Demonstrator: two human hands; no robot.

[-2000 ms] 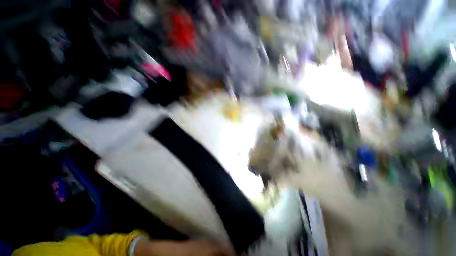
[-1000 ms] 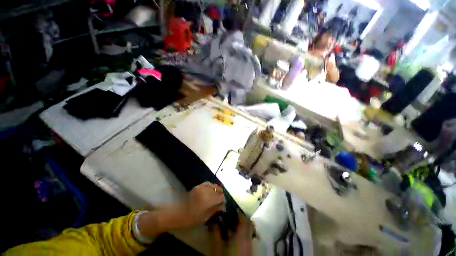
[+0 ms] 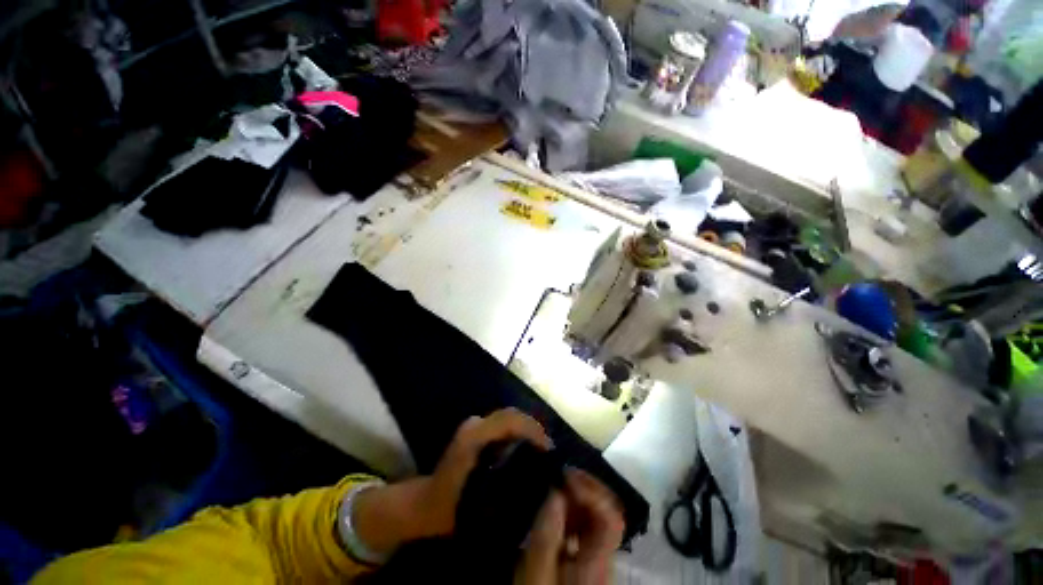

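A long black fabric strip lies slantwise across the white table, left of the sewing machine's needle area. A bunched black garment piece is held over its near end. My left hand, in a yellow sleeve, grips this bunched cloth from the left. My right hand pinches its right side, partly cut off by the bottom edge. Whether a small tool is in the fingers cannot be told. The white sewing machine stands to the right of the strip.
Black-handled shears lie on white material right of my hands. A thin bent rod stands by the needle plate. Black and white cut pieces lie at the far left, grey cloth beyond the table. A blue basket is at left.
The view has steadied and shifted. A bunched black piece is now raised between both hands, where they were low on the strip before. The strip's covered area looks wider, and the shears show fully.
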